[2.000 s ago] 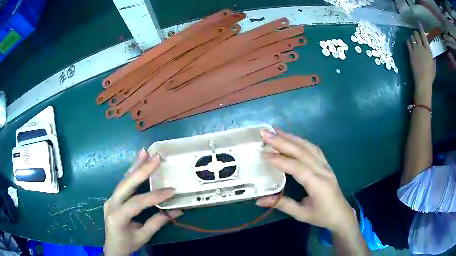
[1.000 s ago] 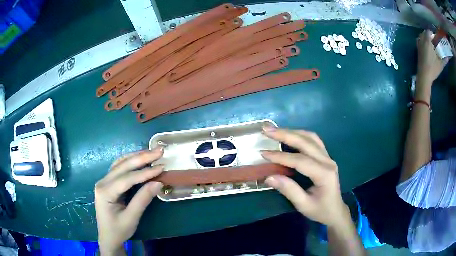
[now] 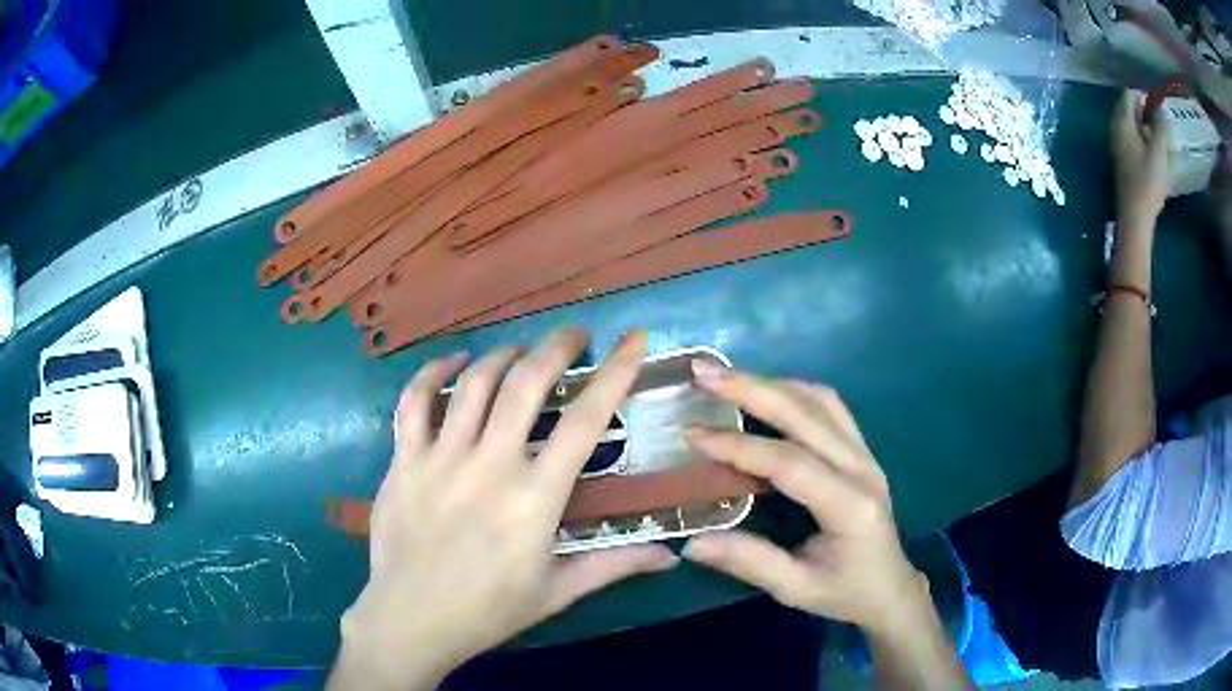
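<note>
The off-white housing (image 3: 662,405) lies hollow side up in front of me, its round dark opening partly covered by my fingers. A brown strap (image 3: 649,494) runs across its near part, and a strap end shows beyond my left hand on the left. My left hand (image 3: 493,500) spreads over the left half of the housing and strap, fingertips at the far rim, and hides the left end. My right hand (image 3: 804,500) holds the right end of the housing, fingers inside the far rim and thumb at the near rim. Whether the strap ends are fastened cannot be seen.
A fanned pile of loose straps (image 3: 541,189) lies beyond the housing. Loose white buttons (image 3: 892,141) and a clear bag of buttons (image 3: 946,16) lie at the back right. White parts (image 3: 92,439) are stacked at left. Another person's arm (image 3: 1124,324) reaches in at right, with a white housing (image 3: 1189,142).
My left hand has moved right and over the housing, from its left end. The strap came up over the housing's near part, and one end now sticks out left. The other person's hand holds a white housing.
</note>
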